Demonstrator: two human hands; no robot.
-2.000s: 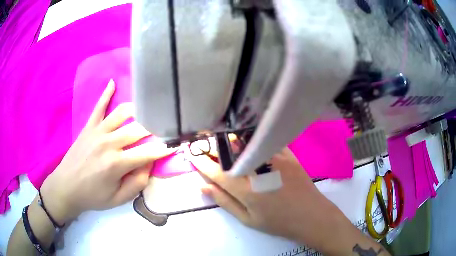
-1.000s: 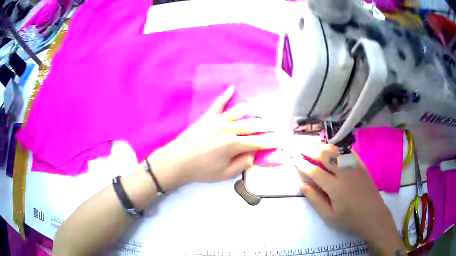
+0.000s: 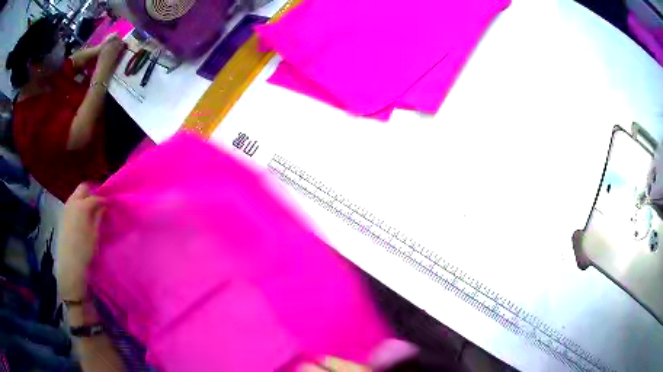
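A bright pink garment panel (image 3: 240, 247), blurred, hangs over the table's front left edge. My left hand (image 3: 83, 218), with two dark bands at the wrist, holds its far left edge. My right hand (image 3: 331, 365) is mostly cut off at the bottom edge; its fingertips are at the panel's lower right part. A squarish shape, looking like a pocket piece (image 3: 225, 312), shows on the panel. More pink pieces (image 3: 392, 58) lie on the far part of the table.
The white table (image 3: 436, 189) has a printed ruler along its front edge and yellow tape (image 3: 232, 91) at its left end. The needle plate (image 3: 625, 225) is at the right. A person in red (image 3: 54, 123) sits at another table at upper left.
The view has swung left. The pink panel has left the needle area and come over the front left edge. My left hand has moved from the cloth beside the needle to the panel's edge.
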